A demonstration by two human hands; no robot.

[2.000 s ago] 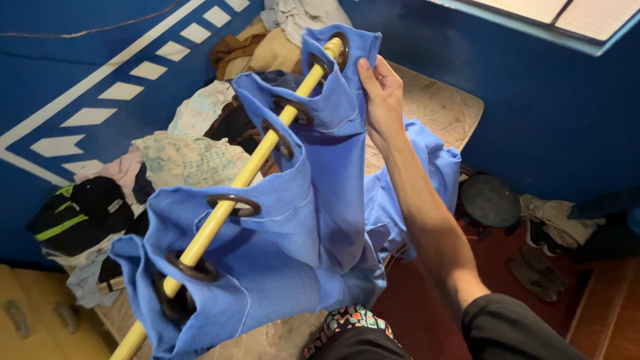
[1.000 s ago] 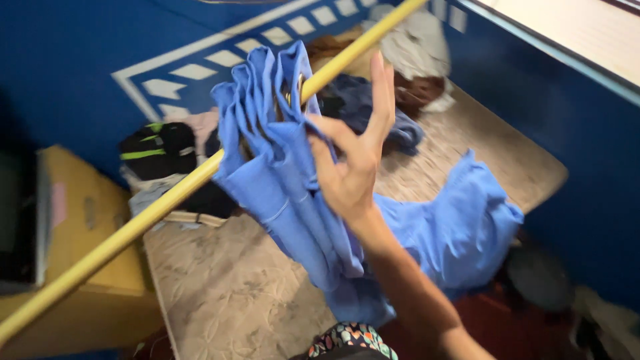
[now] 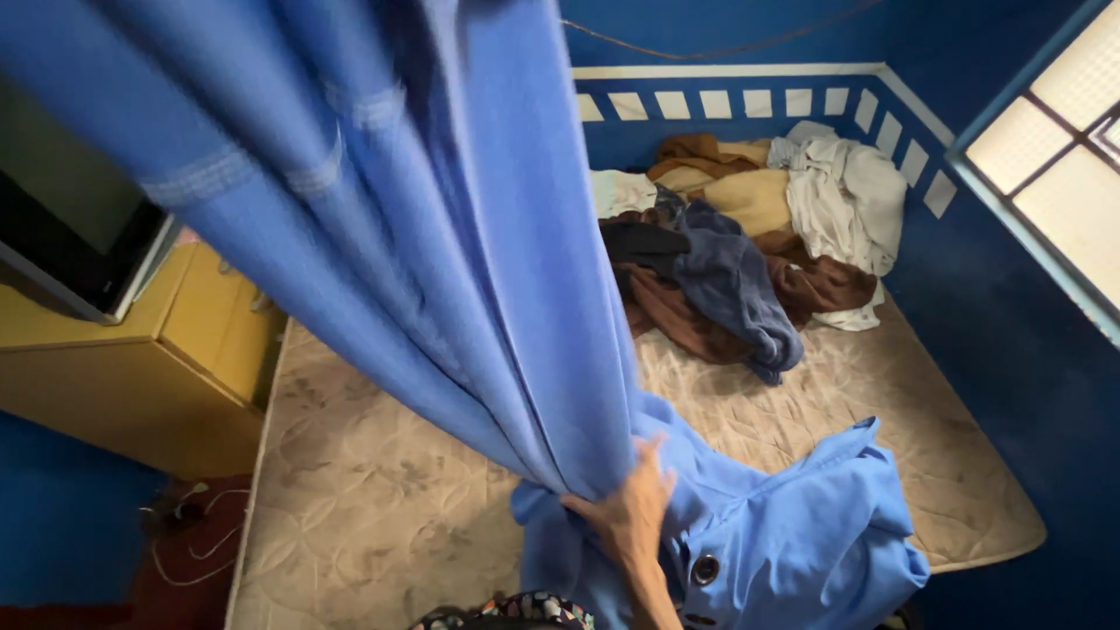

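A blue grommet curtain [image 3: 534, 289] hangs down from the top of the view in long folds. My right hand [image 3: 626, 507] grips its gathered lower part, thumb on one side and fingers on the other. Beside and below that hand, more blue curtain fabric [image 3: 805, 516] lies bunched on the mattress, with a dark metal grommet [image 3: 705, 570] showing. My left hand is out of view. The yellow rod is not visible now either.
A bare beige mattress [image 3: 376, 490] spans the middle. Heaped clothes [image 3: 744, 245] lie at its far end. A yellow cabinet [image 3: 96, 376] with a television [image 3: 70, 210] stands left. A window [image 3: 1050, 166] is at right, and white cables [image 3: 197, 542] lie on the floor.
The curtain's grommeted top and the yellow rod have left the view; the curtain now hangs from above. My right hand has gone from beside the rod down to the lower folds.
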